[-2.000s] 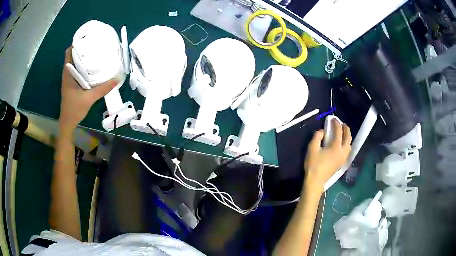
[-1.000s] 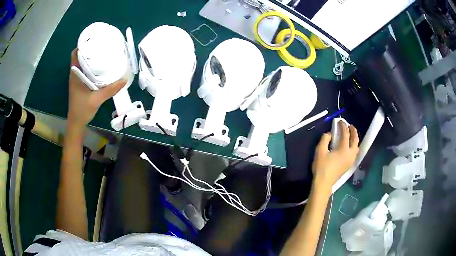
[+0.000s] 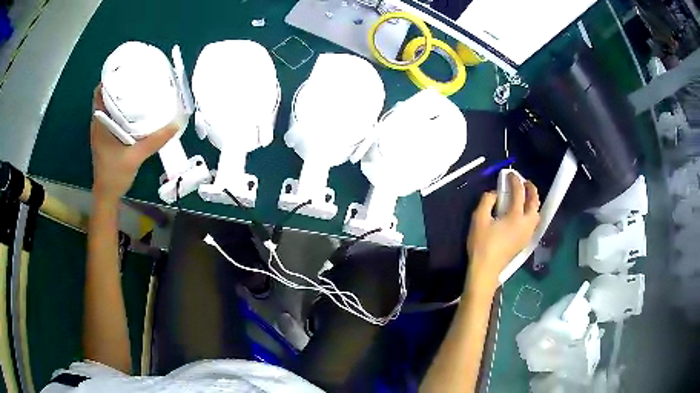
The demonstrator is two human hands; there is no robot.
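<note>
Several white PTZ cameras stand in a row on the green bench mat, brackets toward the front edge. My left hand (image 3: 123,157) is around the lower part of the leftmost camera (image 3: 142,88), which has two antennas. Beside it are a second camera (image 3: 236,92), a third (image 3: 338,104) and, on the right, another (image 3: 422,142); no dark lens faces show. My right hand (image 3: 503,230) rests over the white mouse (image 3: 504,192) on the black pad (image 3: 449,230). Black pigtails run from the brackets, and thin white leads (image 3: 307,285) hang at the edge.
Yellow tape rolls (image 3: 458,77) lie by the monitor (image 3: 522,27) at the back. A bulky black machine (image 3: 599,130) stands at the right, with a white strip (image 3: 549,207) beside it. More white cameras (image 3: 564,338) are at the lower right. A blue pen (image 3: 497,166) lies by the mouse.
The heads of the three cameras right of the held one have turned, so their dark lens faces no longer show. My left hand stays on the leftmost camera and my right hand on the mouse.
</note>
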